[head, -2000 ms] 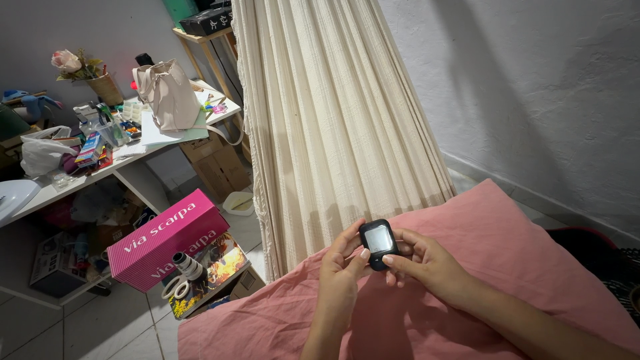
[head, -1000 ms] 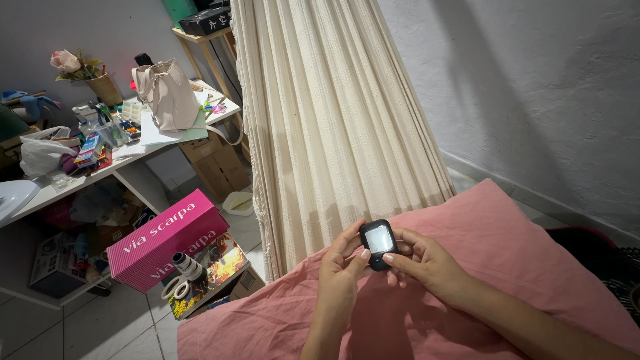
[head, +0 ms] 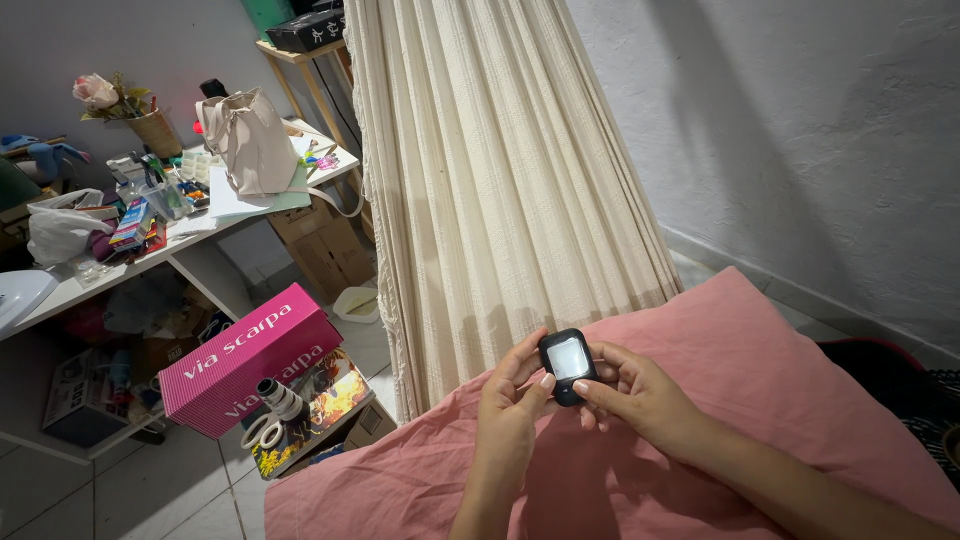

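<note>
A small black handheld electronic device with a bright, pale screen is held between both hands above a pink pillow. My left hand grips its left side, with the thumb near the lower left corner. My right hand holds its right side, the thumb resting by the lower right edge. What the screen displays cannot be read. Some fingers of both hands are hidden behind the device. Beyond the pillow stretches a cream woven hammock.
At left, a pink shoebox stands beside a picture-covered box bearing scissors and a small cylindrical item. A cluttered white desk holds a beige handbag and a flower pot. A white wall rises at right.
</note>
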